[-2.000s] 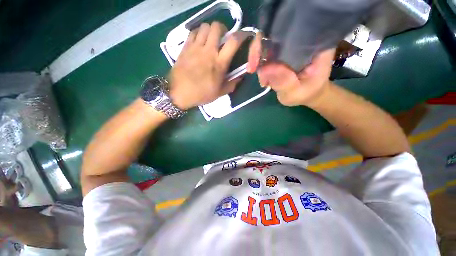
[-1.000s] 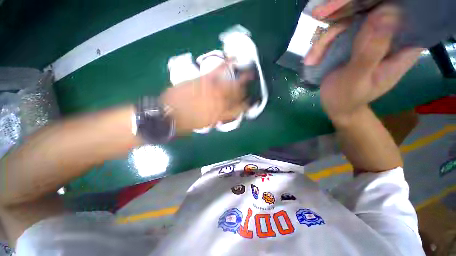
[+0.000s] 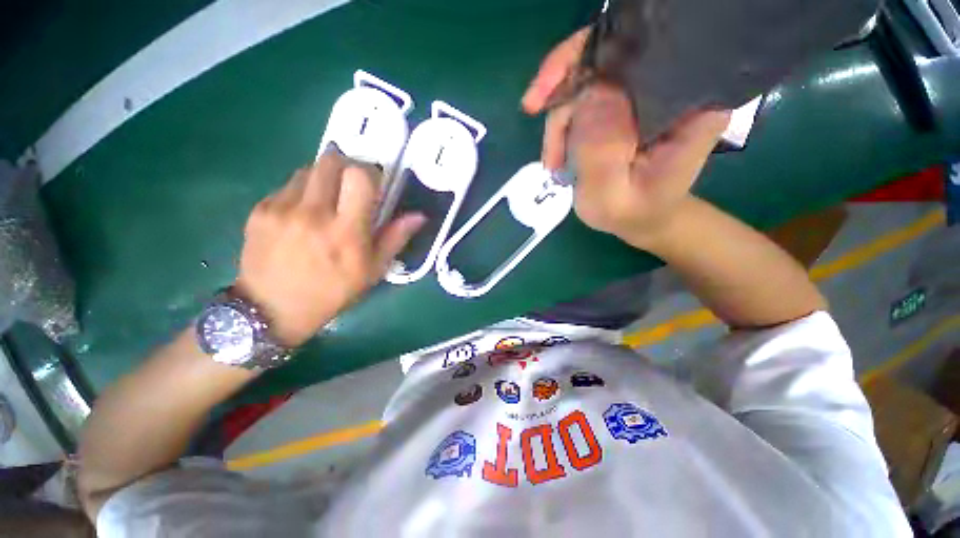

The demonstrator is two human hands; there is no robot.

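Three white plastic housings lie on the green surface, disc ends away from me. My left hand (image 3: 316, 236) rests on the leftmost housing (image 3: 365, 124), fingers over its loop. The middle housing (image 3: 442, 156) lies beside it, near my left thumb. The right housing (image 3: 534, 200) lies tilted, its disc by the tip of the electric screwdriver (image 3: 716, 63). My right hand (image 3: 621, 158) grips the dark, blurred screwdriver body, which is cut off by the top edge. The contact at its tip is partly hidden by my fingers.
A pale strip (image 3: 132, 103) crosses the green surface (image 3: 168, 210) at upper left. A clear plastic bag (image 3: 34, 263) lies at the far left. A corner of a pale metal box (image 3: 743, 122) shows behind my right hand. Yellow floor lines lie beyond the bench edge.
The housings, bunched under my left hand before, now lie spread out flat. My left hand has moved left. My right hand has brought the screwdriver back left from the feeder to the right housing.
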